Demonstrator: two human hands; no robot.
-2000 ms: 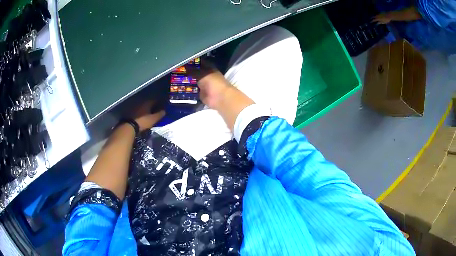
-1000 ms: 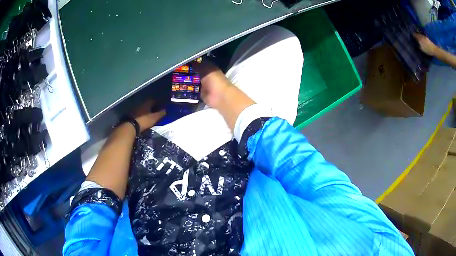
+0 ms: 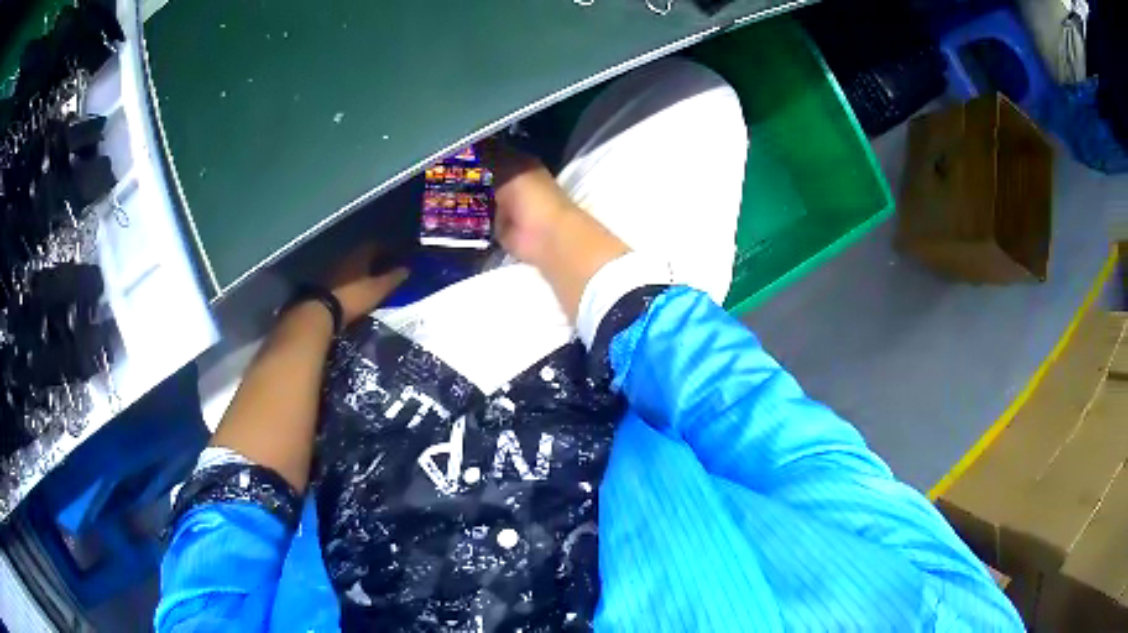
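A smartphone (image 3: 457, 204) with a bright coloured screen is held low under the edge of the dark green bench top (image 3: 322, 111). My right hand (image 3: 526, 210) is closed around its right side; the fingertips are dark and partly hidden. My left hand (image 3: 361, 282) rests left of the phone, below the bench edge, with a dark band on the wrist. Its fingers are partly in shadow, and it does not visibly touch the phone. Black binder clips (image 3: 56, 303) with silver wire handles lie in rows on a white board (image 3: 155, 210) at the left.
A green plastic crate (image 3: 804, 229) stands on the floor beside my knee. An open cardboard box (image 3: 974, 192) is right of it, near black trays (image 3: 897, 89) and a blue stool (image 3: 996, 50). Stacked cartons (image 3: 1051, 458) lie beyond the yellow line. A patterned black apron (image 3: 464, 495) covers my lap.
The picture on the phone screen has changed. The other person's arm and the black tray it held over the cardboard box have gone from view. My hands have hardly moved.
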